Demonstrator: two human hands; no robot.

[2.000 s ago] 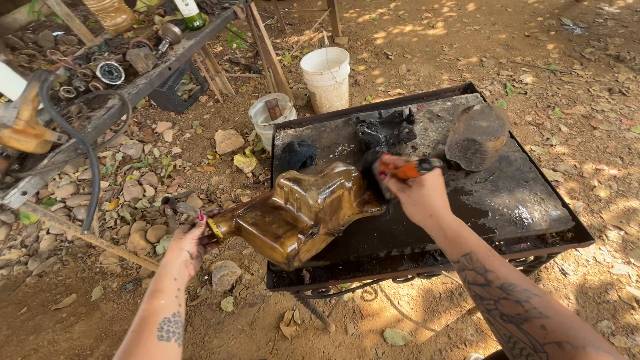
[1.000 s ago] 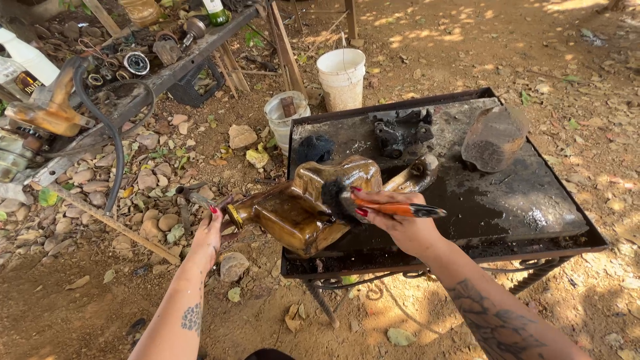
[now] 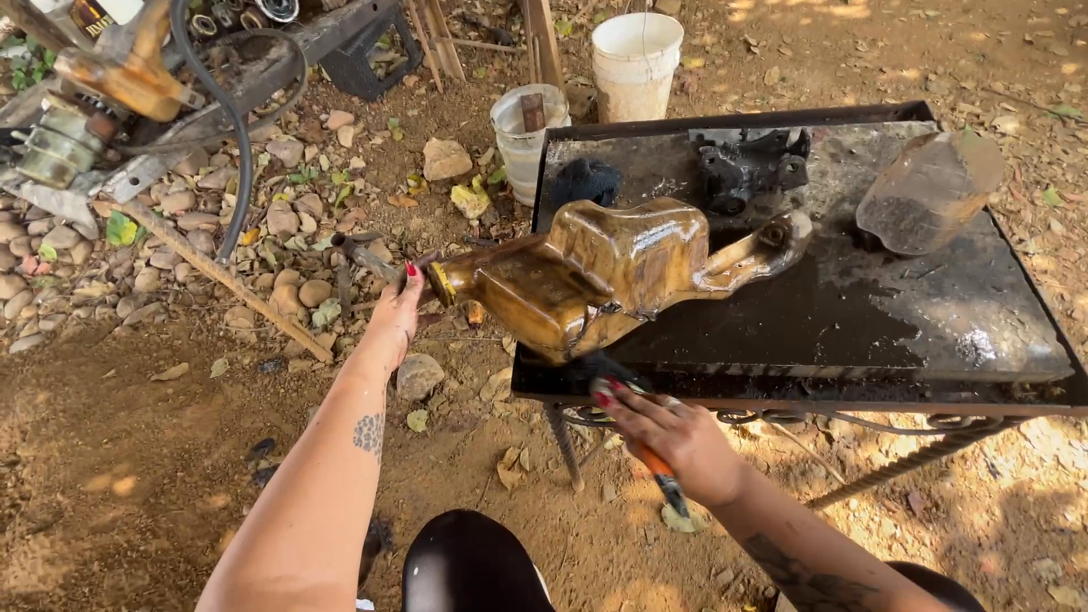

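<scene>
A wet, amber plastic tank [image 3: 629, 255], stained brown, lies tilted over the left part of a black metal tray table [image 3: 960, 314]. My left hand [image 3: 404, 306] grips the dark cap end of its neck, beside a yellow ring. My right hand [image 3: 671, 438] is closed around the orange and black handle of a brush [image 3: 654, 463]. The brush's dark bristles are at the tank's lower edge, near the tray's front rim; they are blurred. Behind the tank on the tray are a black cloth [image 3: 586, 182] and a greasy black metal part [image 3: 748, 168].
A cut clear plastic container [image 3: 931, 194] stands at the tray's right. Two white buckets [image 3: 637, 68], [image 3: 520, 153] are behind the tray. A bench [image 3: 280, 76] with old parts and a black hose [image 3: 242, 153] is at left. Stones and leaves lie on the dirt.
My right hand has moved with the brush from the tank's upper body to its lower front edge. The tank has tilted, with my left hand still at its neck. The view has moved closer.
</scene>
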